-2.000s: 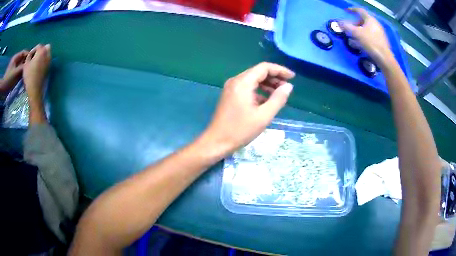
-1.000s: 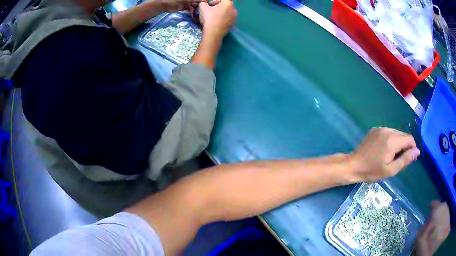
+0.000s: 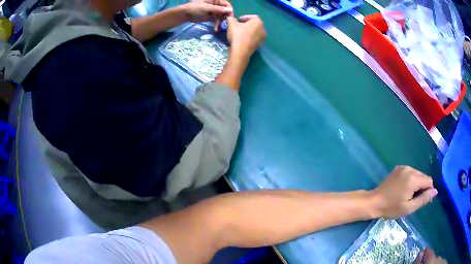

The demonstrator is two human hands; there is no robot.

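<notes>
My left hand (image 3: 405,193) is over the far edge of the clear parts tray (image 3: 356,247) at the lower right. Its fingers are curled with the thumb close to them, and no held part shows. The tray holds a heap of small pale strips (image 3: 385,246), cut off by the bottom edge. My right hand (image 3: 429,257) shows only as fingertips at the tray's right side; the rest is out of the picture. The blue tray (image 3: 452,162) at the right edge has a black disc with a pale centre (image 3: 463,179) in it.
A person (image 3: 111,113) in a dark and grey top sits at left, both hands together over another clear tray (image 3: 168,51) of strips. A red bin (image 3: 400,69) with clear plastic bags (image 3: 431,46) stands at the upper right. Another blue tray (image 3: 323,14) with discs is at the top.
The view has shifted, so the bench, trays and red bin sit lower and slightly further right. My left hand stays curled; my right hand shows less, lower at the tray's side.
</notes>
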